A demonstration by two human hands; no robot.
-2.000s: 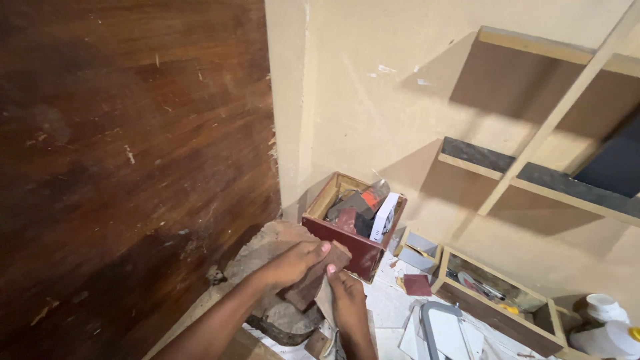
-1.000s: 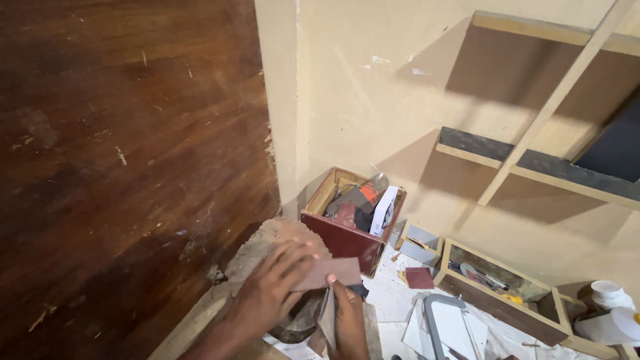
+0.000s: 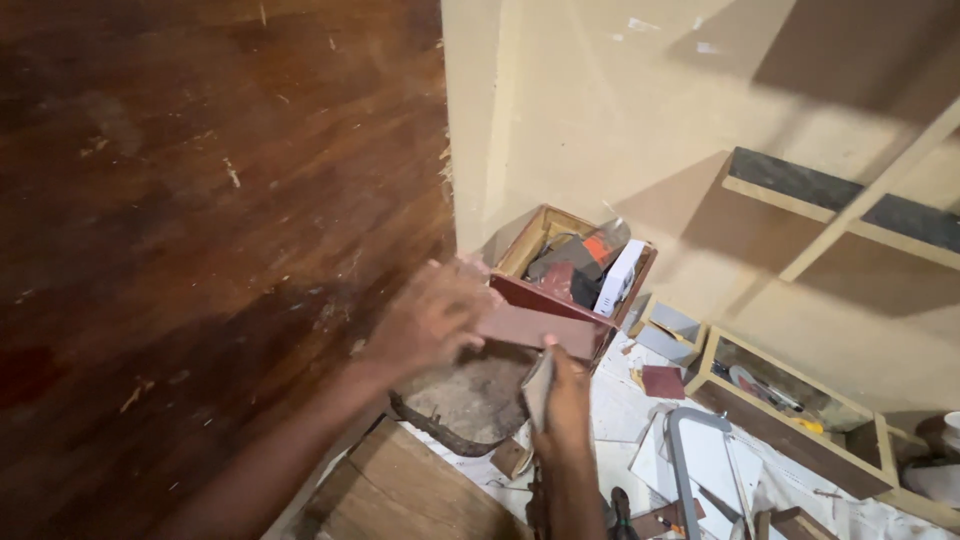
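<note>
My right hand pinches a flat reddish-brown strip, which looks like sandpaper, with the thumb on its face. A greyish flat piece is also in that hand, below the strip. My left hand is blurred at the strip's left end; whether its fingers grip it cannot be told. Under both hands lies a round slab of wood with bark edge. Just behind the strip stands a dark red wooden drawer box that holds an orange and grey tool and a white box-like item.
A hacksaw lies on white sheets at right, near a dark red square. Beyond is an open wooden tray with small tools. A brown wooden panel rises at left; a wooden board lies in front. Shelves line the wall.
The strip was bent or folded between both hands two seconds ago and now extends flat. My left hand has moved up from over the strip toward its left end. The view has shifted somewhat.
</note>
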